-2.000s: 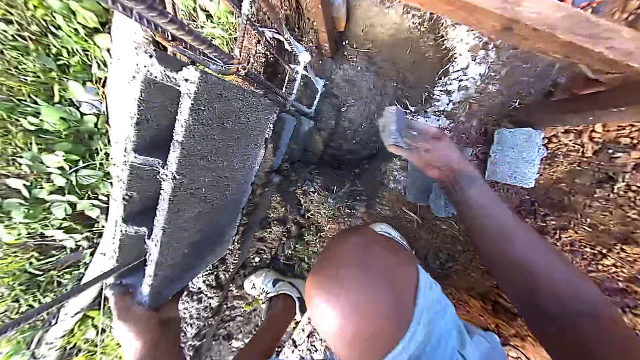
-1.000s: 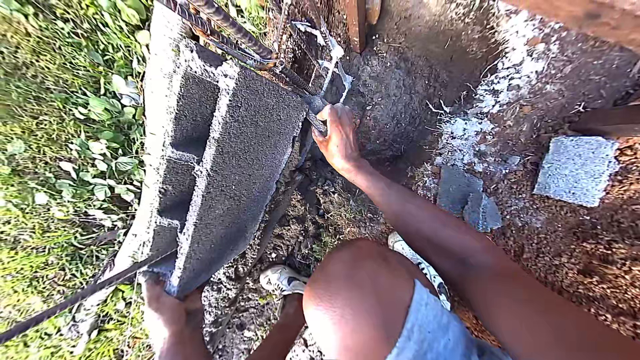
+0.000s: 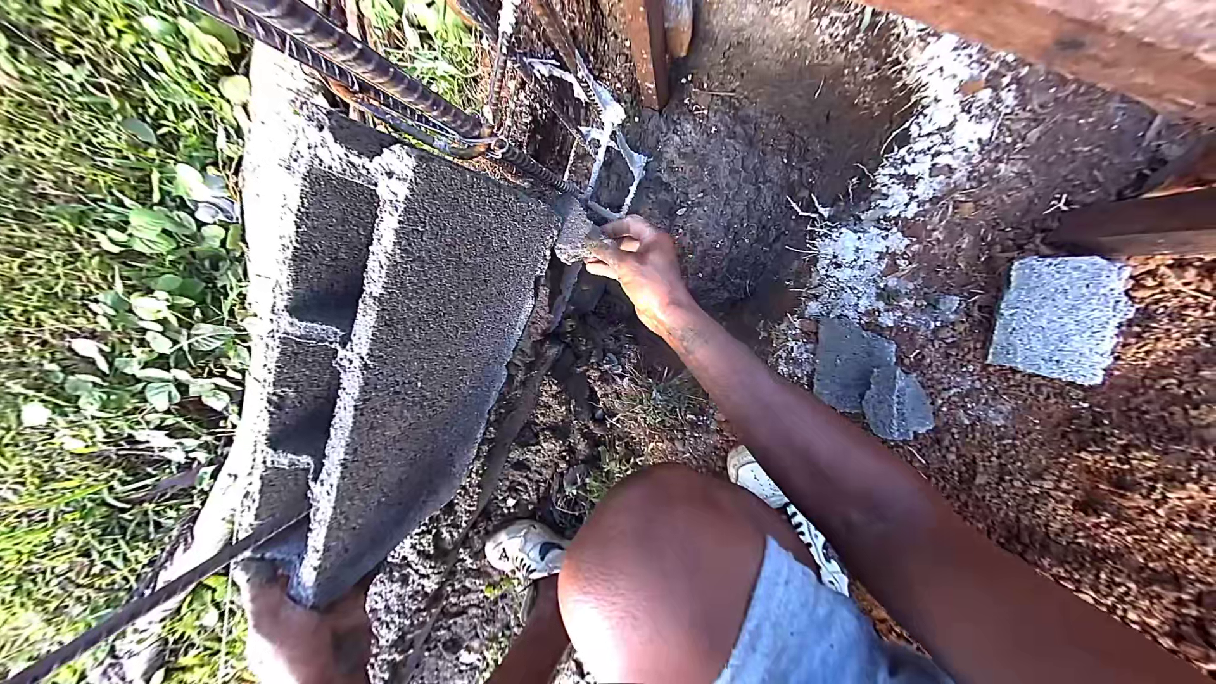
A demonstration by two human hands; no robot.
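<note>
A hollow concrete block [image 3: 446,323] stands tilted in view at the left, its cavities facing the grass. My left hand [image 3: 304,627] grips its lower end, with the fingertips partly hidden. My right hand [image 3: 636,261] pinches a small piece of broken concrete [image 3: 575,233] against the block's upper right corner, close to the rebar. Ribbed steel rebar [image 3: 380,71] crosses above the block's top end. Thin mortar-crusted wire or bar [image 3: 608,142] sticks out just above my right hand.
Broken block pieces [image 3: 855,366] lie right of my forearm, with a squarish concrete piece [image 3: 1062,318] farther right. Wooden boards [image 3: 1064,47] cross the upper right. A thin bar [image 3: 152,598] runs past the block's lower end. My knee and shoes are below.
My right hand, holding a grey piece away from the block two seconds ago, has moved left to the block's upper corner. My left hand stays at the lower end.
</note>
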